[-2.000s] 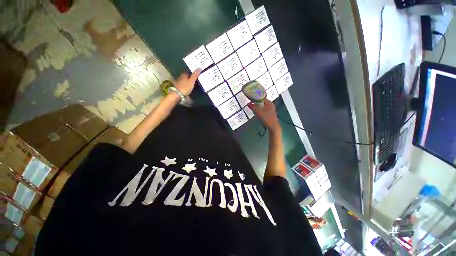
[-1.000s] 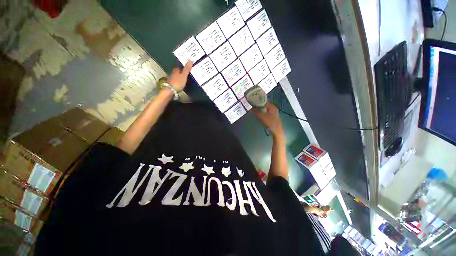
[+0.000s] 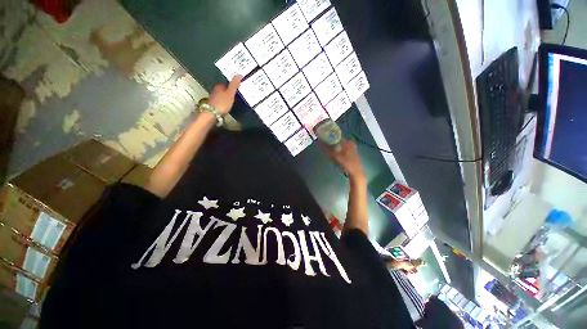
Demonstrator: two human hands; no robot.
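Note:
White-labelled small boxes [image 3: 294, 87] lie in a tight grid on the green bench, several rows deep. My right hand [image 3: 346, 159] holds the barcode scanner [image 3: 328, 132] by its handle. The scanner's rounded head is over the near right edge of the grid, and a faint reddish light shows on the labels beside it. A dark cable runs from it to the right. My left hand [image 3: 223, 97] is at the grid's left edge, fingertips touching the corner box; it holds nothing that I can see and wears a bracelet.
A keyboard [image 3: 499, 109], mouse [image 3: 501, 183] and monitor [image 3: 566, 115] are on the white shelf at right. A small stack of boxes [image 3: 404, 209] stands on the bench at lower right, with another person's hand [image 3: 407, 264] beyond. Brown cartons [image 3: 61, 186] are at left on the worn floor.
The scanner in my right hand has moved from over the grid to its near edge. My left hand stays at the corner box. The whole view has shifted slightly.

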